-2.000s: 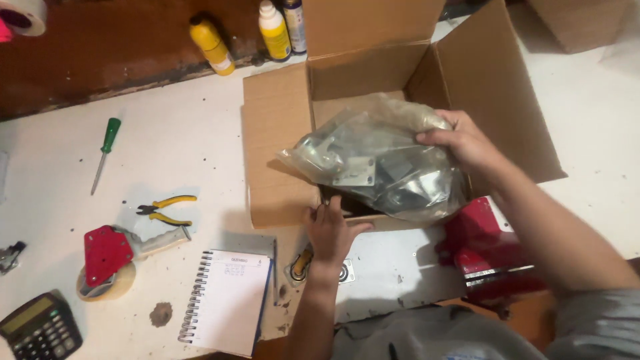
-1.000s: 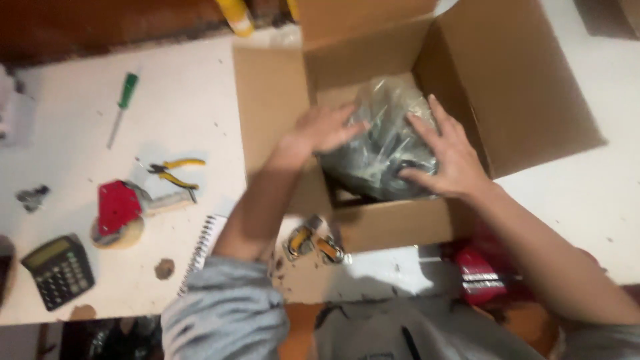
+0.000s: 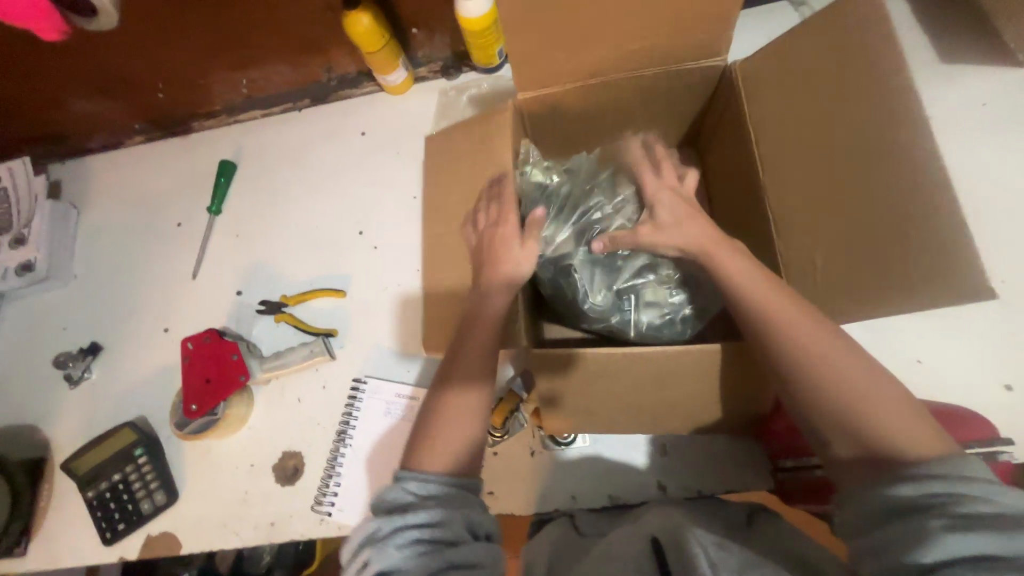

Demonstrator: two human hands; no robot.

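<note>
An open cardboard box point(image 3: 640, 388) stands with its flaps spread on the white table. Inside it lies a clear plastic bag point(image 3: 608, 280) of metal parts, whose exact kind I cannot tell through the creased plastic. My left hand point(image 3: 504, 240) is at the box's left wall, fingers apart, its thumb near the bag's left side. Fingers spread and partly blurred, my right hand point(image 3: 664, 204) rests at the upper right of the bag, with nothing gripped. Just below the box, partly hidden by my left forearm, are casters point(image 3: 506, 412) with orange-yellow wheels.
Left of the box lie a green-handled screwdriver point(image 3: 214, 212), yellow-handled cutting pliers point(image 3: 304, 308), a red tape dispenser point(image 3: 214, 376), a calculator point(image 3: 124, 484) and a spiral notebook point(image 3: 376, 448). Yellow bottles point(image 3: 380, 52) stand at the back. A red object point(image 3: 960, 424) sits at the lower right.
The bag, held above the box two seconds ago, now lies inside it. My left hand has moved off the bag to the box's left wall since a second ago.
</note>
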